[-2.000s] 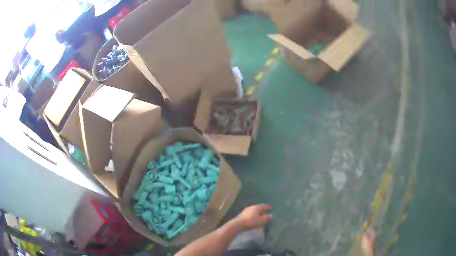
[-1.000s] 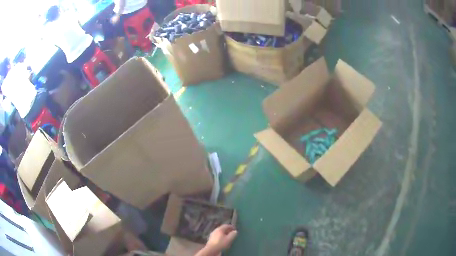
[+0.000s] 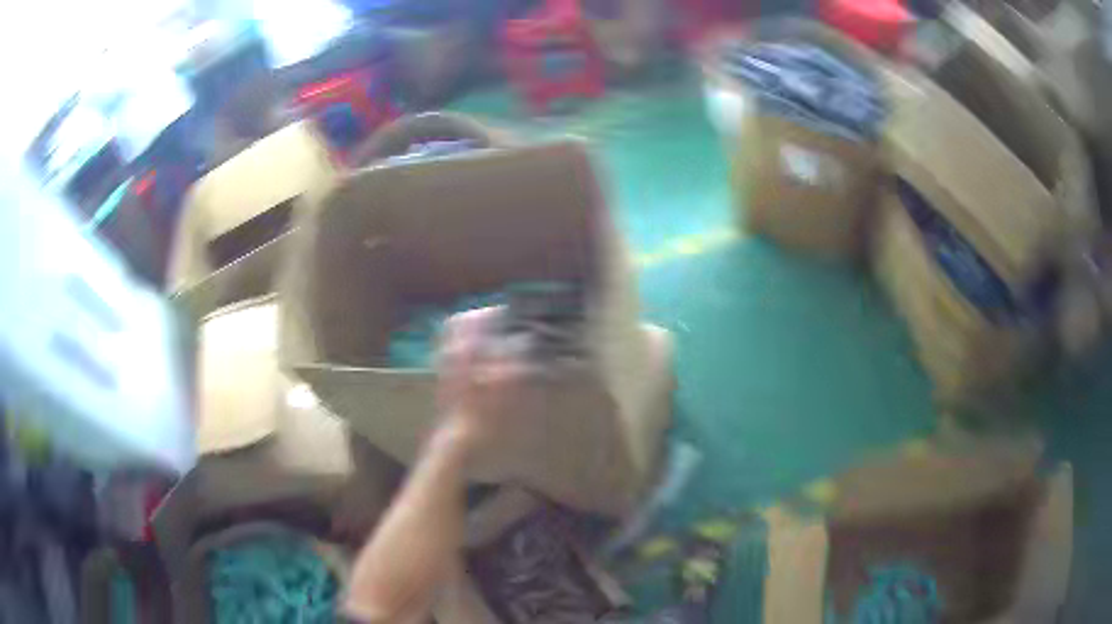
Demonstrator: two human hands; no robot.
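My left hand [image 3: 479, 356], blurred, reaches up from the bottom over the near side of a large open brown carton [image 3: 451, 219]. Teal parts [image 3: 421, 343] show inside. A dark, blurred cluster [image 3: 549, 319] shows right by my fingers; I cannot tell whether it is held or lies in the carton. Below my hand is a small carton of brownish slim parts [image 3: 540, 570]. My right hand is not in view.
Teal parts [image 3: 271, 583] fill a carton at bottom left. An open carton [image 3: 939, 524] with teal parts stands at bottom right. Bulk cartons of dark parts [image 3: 805, 183] stand upper right. Red stools [image 3: 551, 55] are at the back. A white panel [image 3: 85, 317] is at left.
The view has swung left, so the cartons shift right. My left hand has moved from the small carton's edge up to the large carton, whose inside now shows teal parts.
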